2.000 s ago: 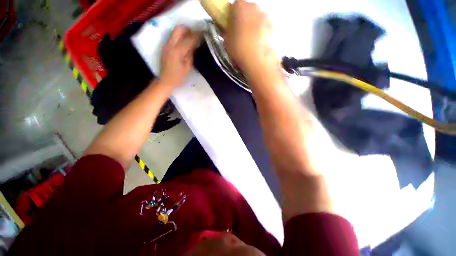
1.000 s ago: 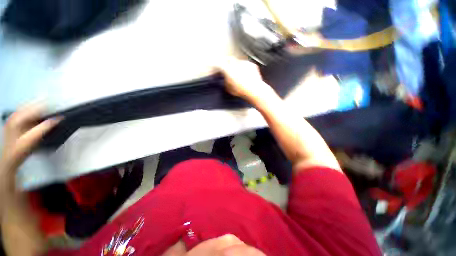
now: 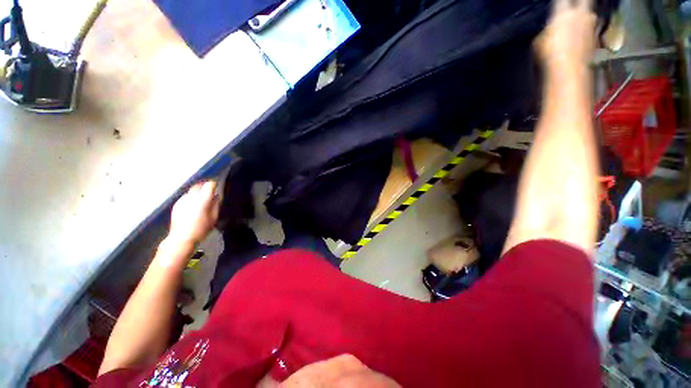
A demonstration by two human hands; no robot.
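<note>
A long heap of black fabric (image 3: 424, 83) lies beyond the table end, with folds running towards the upper right. My right hand (image 3: 568, 34) is blurred at the top right, at the far end of this heap; whether it grips fabric is unclear. My left hand (image 3: 195, 212) is curled at the table's front edge, beside dark hanging cloth (image 3: 237, 193); its fingertips are hidden. The iron (image 3: 44, 82) stands on the white table (image 3: 136, 144) at the upper left, away from both hands.
A navy cloth (image 3: 208, 21) and a light-blue packet (image 3: 314, 38) with a metal tool (image 3: 273, 15) lie at the table corner. A red crate (image 3: 640, 125) is at the right. Yellow-black tape (image 3: 417, 195) crosses the floor. A dark bag-like item (image 3: 448, 282) lies below.
The view has swung right to the table end. The black strip is no longer seen between my hands. My right hand has reached out to the black heap; my left is at the table edge.
</note>
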